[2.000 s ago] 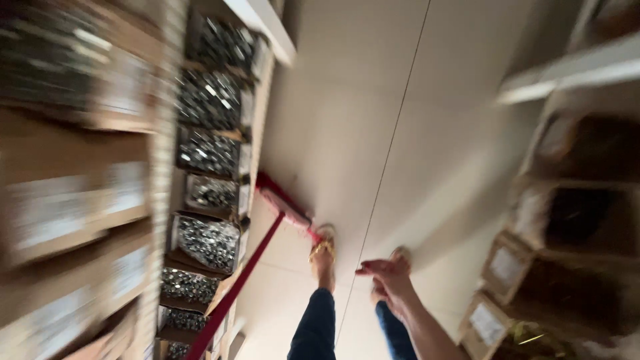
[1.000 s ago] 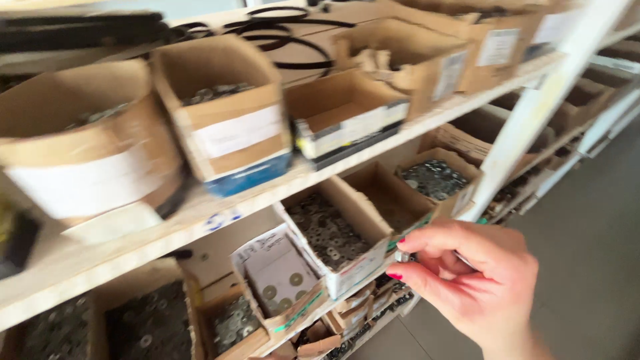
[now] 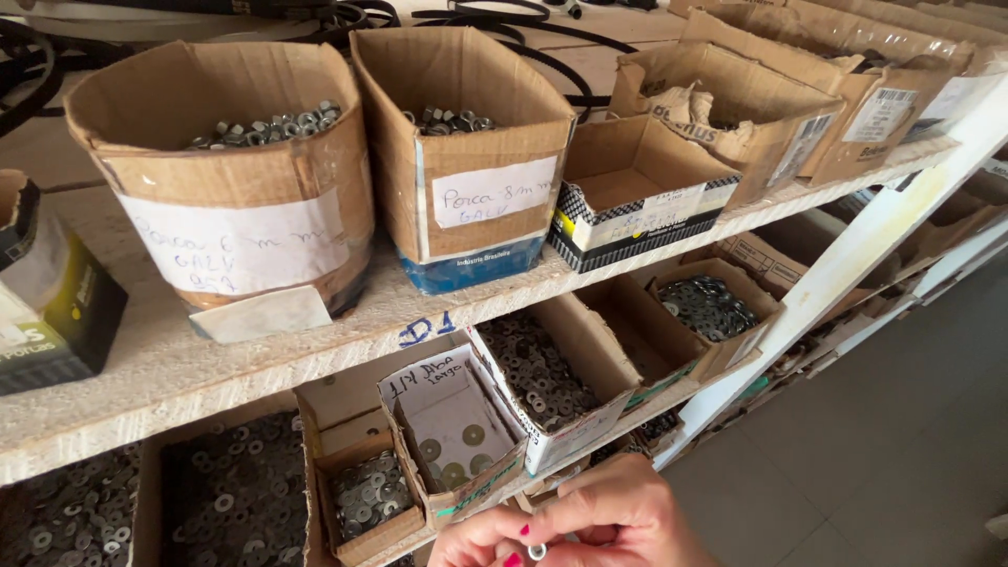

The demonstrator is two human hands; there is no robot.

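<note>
At the bottom of the head view, my left hand (image 3: 482, 539) and my right hand (image 3: 618, 512) meet fingertip to fingertip. Between them is a small shiny metal nut (image 3: 537, 551), pinched by the right hand's fingers; whether the left fingers also grip it I cannot tell. Both hands are in front of the lower shelf, below a white box with a few large washers (image 3: 473, 435) and a box of small washers (image 3: 543, 386). On the upper shelf stand two cardboard boxes of hex nuts, a wide one (image 3: 331, 177) and a narrower one (image 3: 394, 181), both with handwritten labels.
The upper shelf's wooden edge (image 3: 346, 346) runs across the view above the lower boxes. More cardboard boxes (image 3: 732, 87) stand at the upper right, and black belts (image 3: 520, 24) lie behind. A white shelf post (image 3: 835, 276) slants at the right, beside the grey tiled floor (image 3: 850, 425).
The view has swung from the aisle floor and a red-handled broom to the shelves. My right hand has moved lower in view, and my left hand has come in beside it.
</note>
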